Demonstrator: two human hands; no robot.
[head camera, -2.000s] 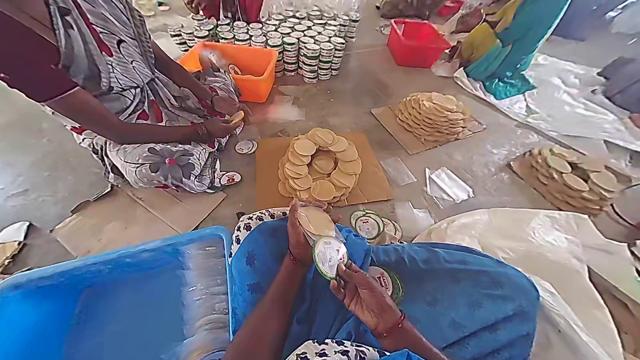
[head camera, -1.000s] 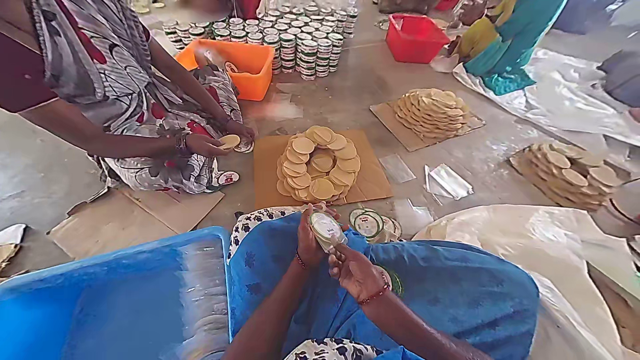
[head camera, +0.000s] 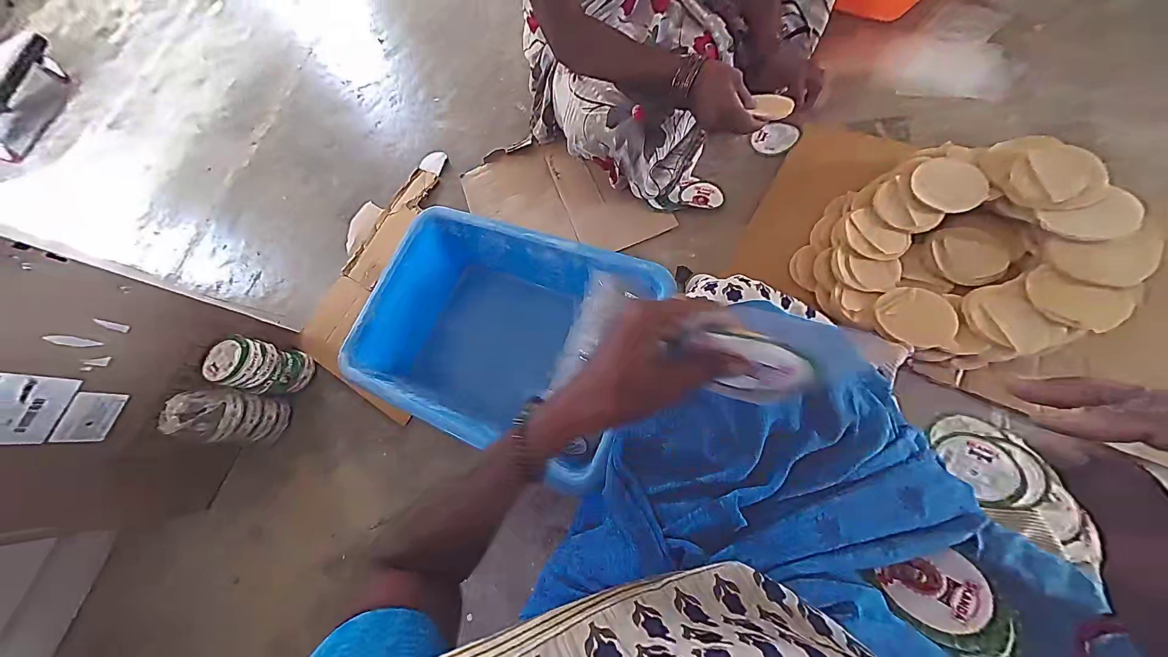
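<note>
My left hand (head camera: 643, 365), blurred, grips a clear packet with a round printed label (head camera: 762, 365) over my blue-clad lap, beside the right end of a blue plastic tub (head camera: 497, 233). Clear packets (head camera: 584, 319) are lined up inside that end of the tub. At the right edge my right hand (head camera: 1095, 411) has its fingers extended, with nothing seen in it; part of it is cut off. Just below it lie round printed labels (head camera: 981, 465), and another label (head camera: 940, 593) rests on my lap. Thin tan discs (head camera: 949, 185) form a ring of overlapping piles on cardboard.
A co-worker's hands (head camera: 725, 96) hold a tan disc (head camera: 772, 107) above a round label (head camera: 776, 139) at the top. Cardboard pieces (head camera: 566, 196) lie behind the tub. Stacks of packets (head camera: 260, 365) stand on the floor at left, and an orange tub (head camera: 876, 7) shows at the top edge.
My hands, together over my lap before, are now apart: the left is beside the blue tub with the packet, the right at the right edge. The view has swung left and down.
</note>
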